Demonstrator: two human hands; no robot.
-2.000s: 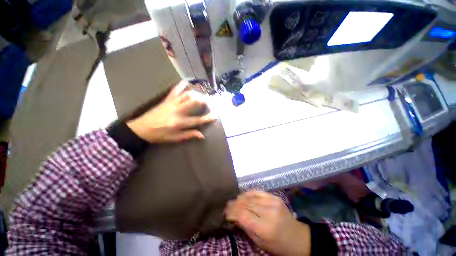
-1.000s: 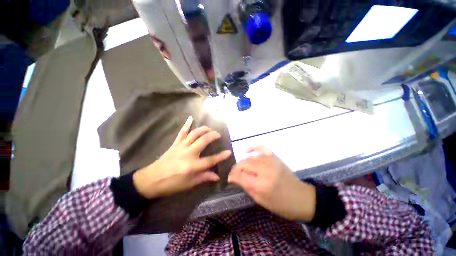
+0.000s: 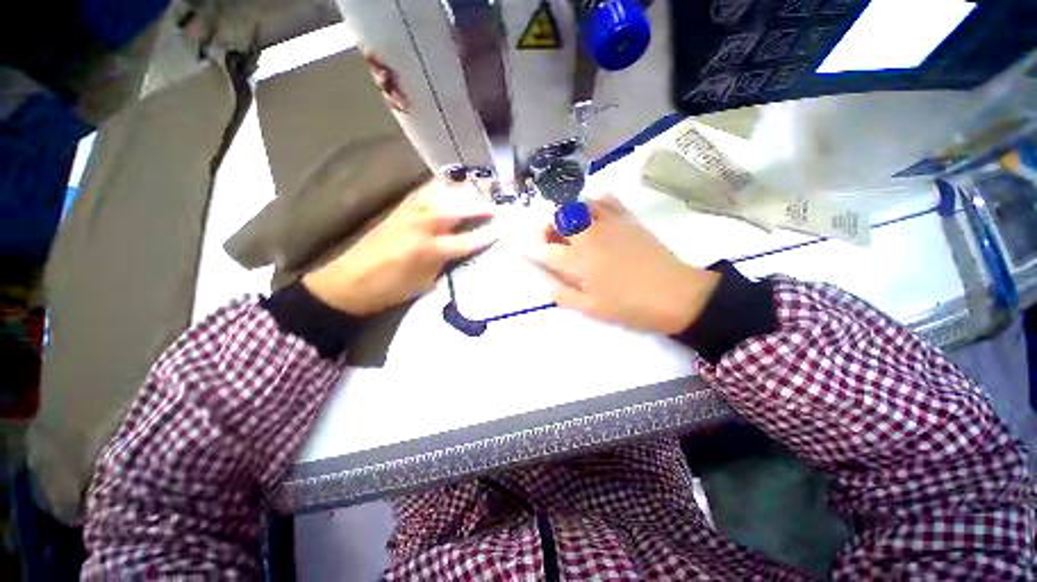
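A brown-olive garment panel (image 3: 341,199) lies folded on the white table left of the needle area (image 3: 512,196). My left hand (image 3: 398,252) lies on the panel's right part, its fingertips close to the presser foot. My right hand (image 3: 620,267) is just right of the needle area, fingers bent toward it beside the small blue knob (image 3: 572,217). Glare at the needle hides the fingertips and the cloth edge there; whether the right hand pinches cloth cannot be told. The white sewing machine head (image 3: 546,91) stands over both hands.
Another brown-olive piece (image 3: 137,262) drapes over the table's left end. Pale printed strips (image 3: 756,193) lie under the machine arm. A ruler tape (image 3: 500,447) runs along the table's front edge. Blue snips (image 3: 992,264) lie at the right end. The tension knob (image 3: 615,32) is above.
Both hands have moved forward to the needle area, the right one from the table's front edge. The panel no longer hangs over the front edge and is bunched farther back on the left.
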